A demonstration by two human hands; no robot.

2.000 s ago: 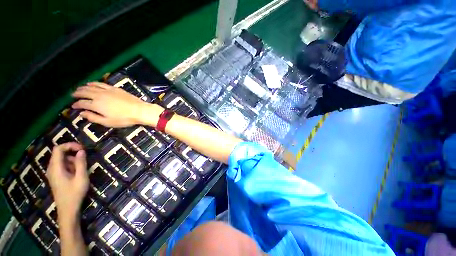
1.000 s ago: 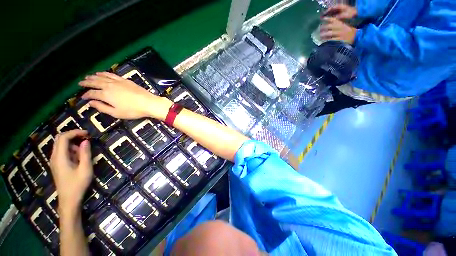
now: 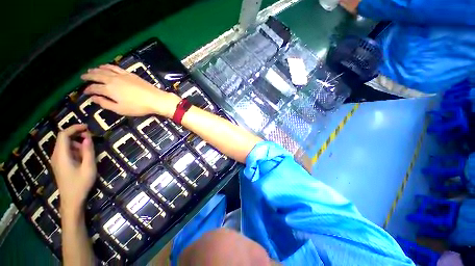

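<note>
A large black tray [image 3: 151, 49] lies at the left on the green bench, with rows of black phone housings [image 3: 131, 151] with pale metallic frames. My right hand [image 3: 121, 89], with a red wrist strap [image 3: 181, 110], lies palm down over the tray's far rows, fingers spread a little; what is under the palm is hidden. My left hand [image 3: 76, 165] is over the tray's left part, fingers curled, thumb near the fingertips. I cannot tell whether it holds a small part.
Clear blister trays [image 3: 252, 114] with dark and grey parts and a white label [image 3: 298, 70] lie right of the black tray. A metal post [image 3: 249, 13] stands behind them. A person in a blue smock [image 3: 427, 57] is at the upper right, beside a dark round object [image 3: 355, 56]. Blue stools [image 3: 433, 210] stand on the floor.
The view has shifted slightly. My right hand stays over the far rows. My left hand has moved slightly up the tray, fingers still curled. The coworker's hands have moved towards the top edge.
</note>
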